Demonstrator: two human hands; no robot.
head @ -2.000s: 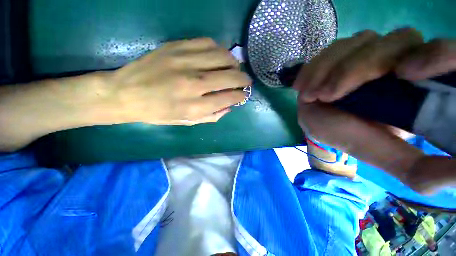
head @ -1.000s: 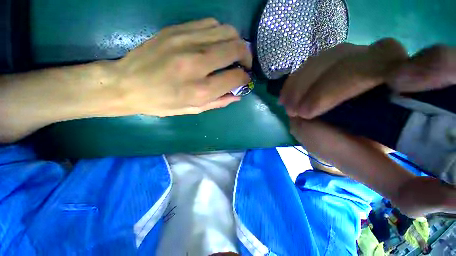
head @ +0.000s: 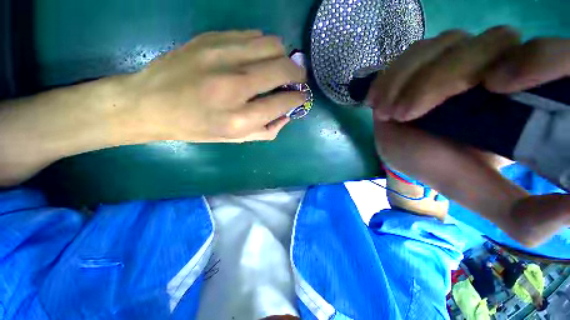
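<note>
My left hand (head: 219,94) pinches a small round assembly (head: 301,107) with a silvery rim and yellow and black bits between its fingertips, over the green mat (head: 250,169). My right hand (head: 437,81) is wrapped around the electric screwdriver (head: 475,119), which has a black grip and a grey body. Its black nose (head: 361,86) is at the lower edge of the silver-grey dispensing plate (head: 365,44). The driver bit's tip is too small to make out clearly.
A small white label (head: 297,58) lies left of the plate, partly behind my left fingers. Dark specks (head: 134,57) lie on the mat beyond my left hand. A blue and red wrist band (head: 409,181) is on my right wrist. People in yellow show at the lower right.
The screwdriver nose has moved from just below the plate back to the plate's lower edge. My left hand still holds the assembly, now turned slightly. The camera view has shifted a little.
</note>
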